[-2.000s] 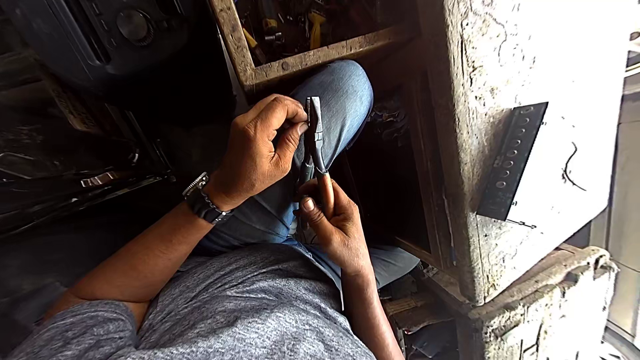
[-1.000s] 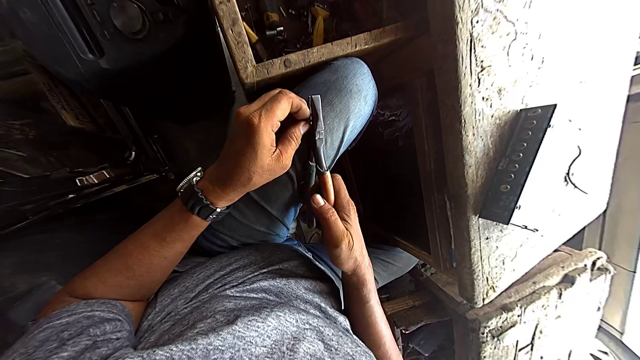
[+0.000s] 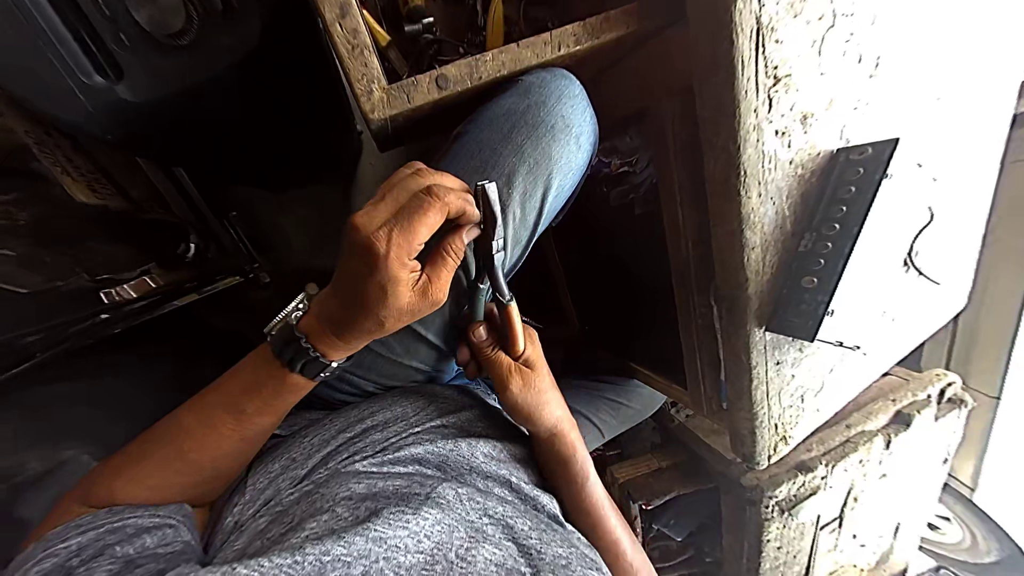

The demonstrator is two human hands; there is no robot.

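Observation:
My right hand (image 3: 512, 360) is closed around the handles of a pair of pliers (image 3: 494, 232), one grip orange and the other dark green. The jaws point away from my body, over my jeans-clad knee. My left hand (image 3: 408, 248), with a watch (image 3: 300, 336) on its wrist, has its thumb and fingertips pinched together right beside the jaws. Whether something small sits between those fingertips cannot be made out.
A wooden drawer (image 3: 496, 68) with yellow-handled tools lies beyond my knee. To the right stands a worn wooden bench (image 3: 752, 240) with a black perforated strip (image 3: 836, 240) and a thin curved wire (image 3: 914, 248) on its pale top. A dark appliance (image 3: 160, 48) is at upper left.

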